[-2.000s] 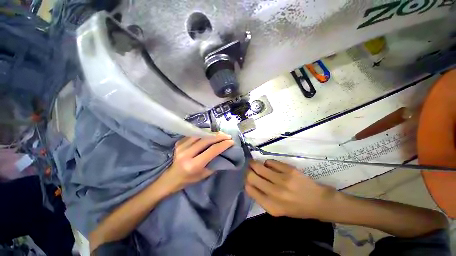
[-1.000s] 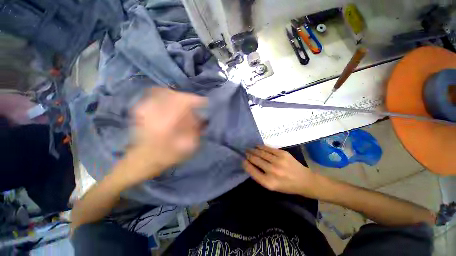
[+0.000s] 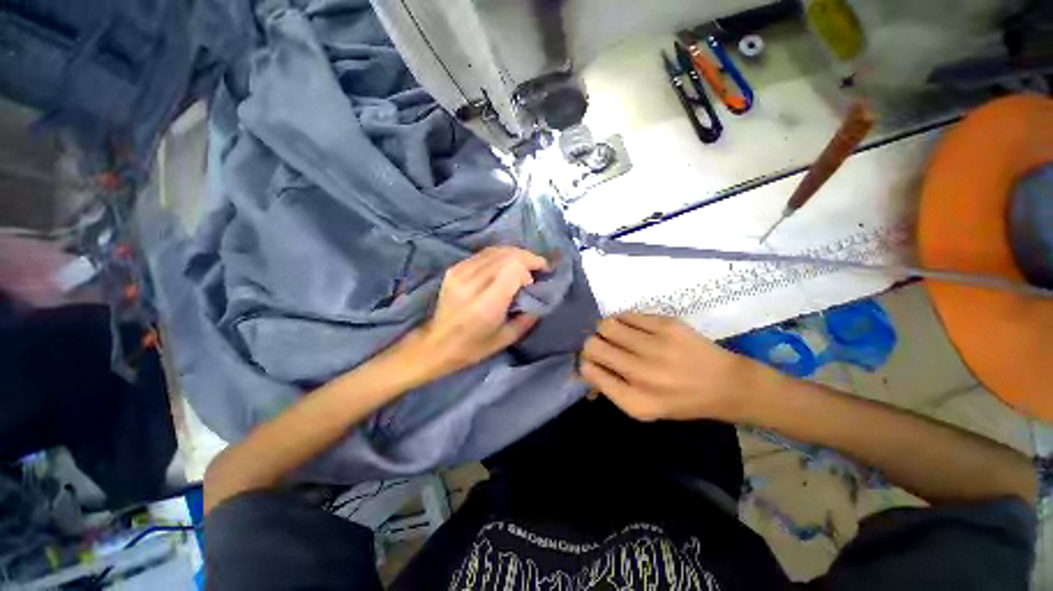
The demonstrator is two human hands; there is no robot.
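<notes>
The bunched grey-blue garment piece [image 3: 335,277] lies on the table left of and under my hands, its upper edge at the brightly lit needle area of the sewing machine [image 3: 445,52]. My left hand [image 3: 485,303] pinches a fold of the cloth a little below the needle area. My right hand [image 3: 647,364] holds the right edge of the cloth at its fingertips. The narrow grey binding tape [image 3: 739,253] runs from the needle area right, across the orange tape reel [image 3: 976,248]. Glare hides the needle and presser foot.
Black snips [image 3: 695,106], orange-and-blue snips [image 3: 722,79], a bobbin [image 3: 751,45] and a yellow item [image 3: 834,29] lie at the upper right. An awl [image 3: 828,162] lies above the tape. Blue slippers [image 3: 854,335] are on the floor. More grey cloth [image 3: 104,69] is heaped upper left.
The view has drawn back from the machine head. My left hand left the needle area, swept left across the cloth, and is now back gripping a fold. My right hand has moved down along the cloth edge.
</notes>
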